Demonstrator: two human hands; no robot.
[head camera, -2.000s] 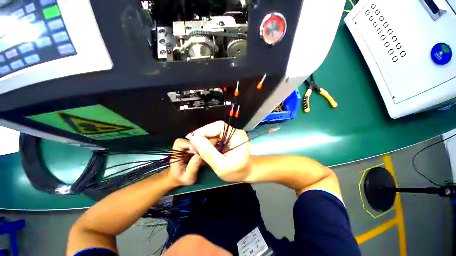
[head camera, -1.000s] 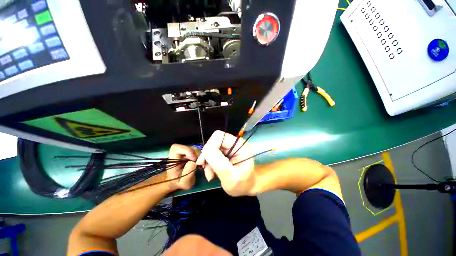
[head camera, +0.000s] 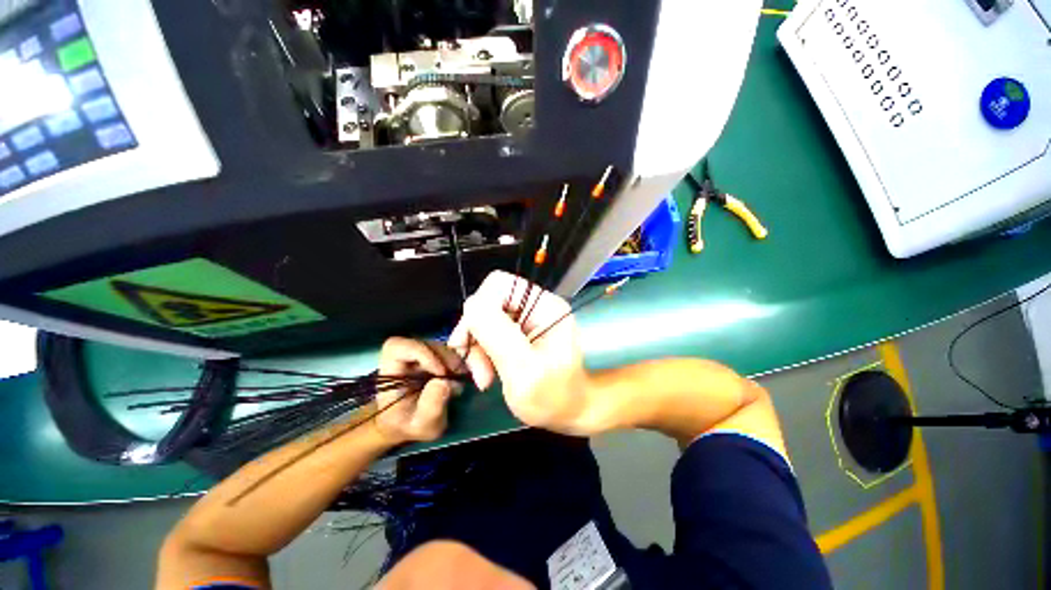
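Observation:
My left hand is closed around a bundle of thin black wires that fan out to the left. My right hand touches it and holds several black wires with orange ferrules at their tips, standing up and to the right. One wire runs up from between my hands into the metal-edged slot low on the crimping machine's black front. The wire's tip inside the slot is hidden.
A black cable coil lies on the green bench at left. Right of the machine are a blue parts bin, yellow-handled pliers and a white machine. Above the slot are silver rollers and a red-ringed button.
The wire, outside the slot two seconds ago, has its end in the slot one second ago and now. The ferruled wires have shifted in my right hand. The view has moved slightly to the right.

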